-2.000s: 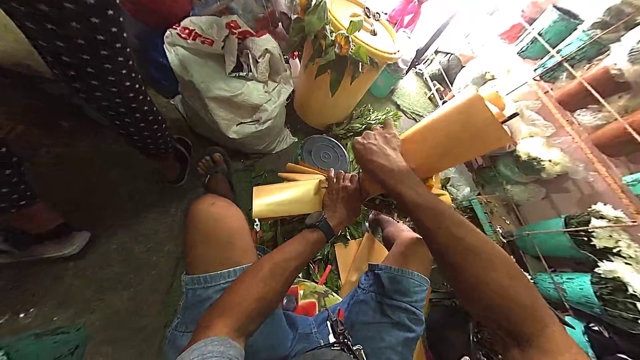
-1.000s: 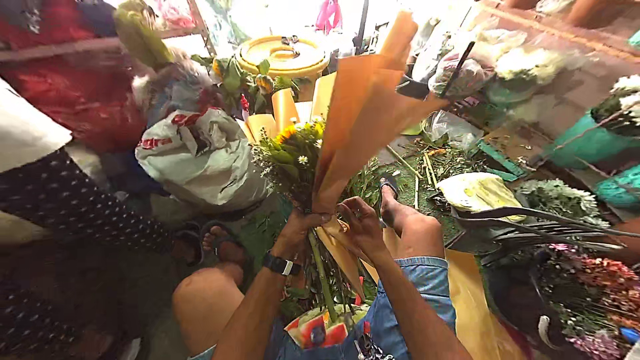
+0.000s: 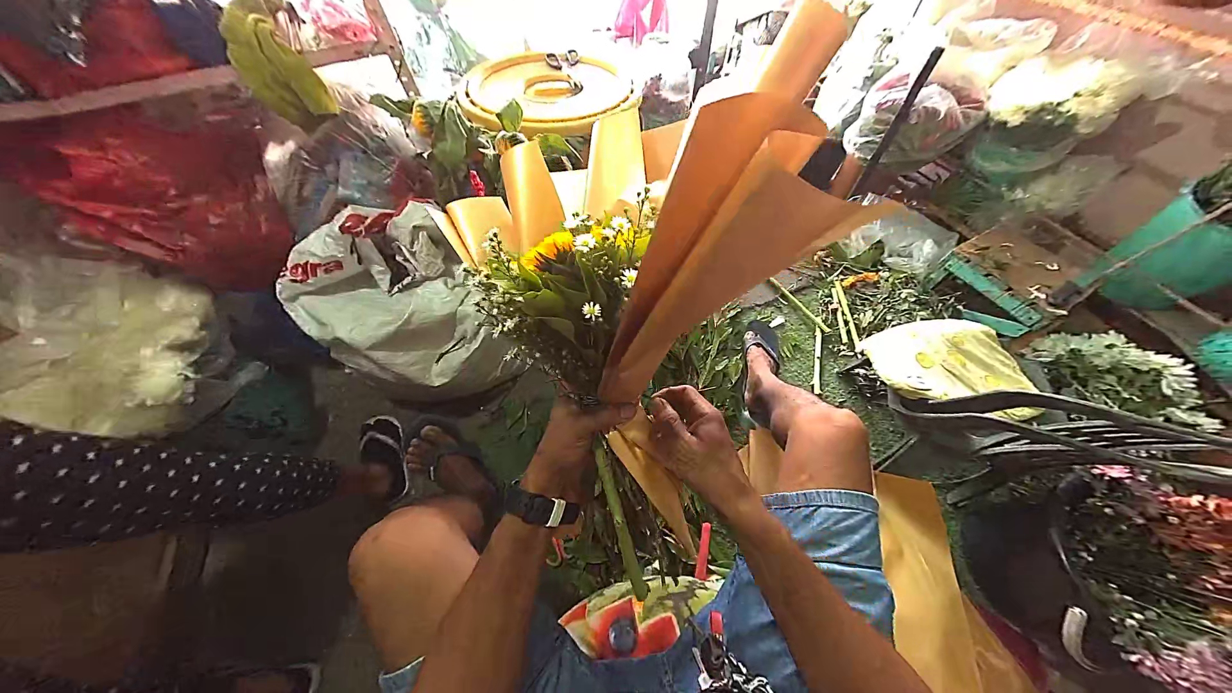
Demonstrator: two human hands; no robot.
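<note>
A bouquet with a sunflower [image 3: 551, 250] and small white daisy-like flowers [image 3: 591, 310] stands upright before me, with brown wrapping paper [image 3: 712, 241] folded around its back and right side. My left hand [image 3: 577, 438], with a watch on its wrist, grips the bouquet at its neck, where the green stems [image 3: 616, 510] leave the paper. Close to the right of it, my right hand [image 3: 688, 438] has bent fingers at the lower edge of the paper. Whether its fingertips pinch the paper is not clear.
Scissors [image 3: 563, 63] lie on a yellow round lid [image 3: 549, 91] at the back. A white sack [image 3: 404, 298] stands left, near another person's patterned trouser leg [image 3: 164, 486]. Cut stems [image 3: 818, 327] litter the floor. Black chair parts [image 3: 1020, 414] and flower buckets [image 3: 1155, 255] stand right.
The wrapped bouquet, lying sideways two seconds ago, is now upright with its flowers showing. My left hand holds its neck, and my right hand has come down beside it. The view has shifted.
</note>
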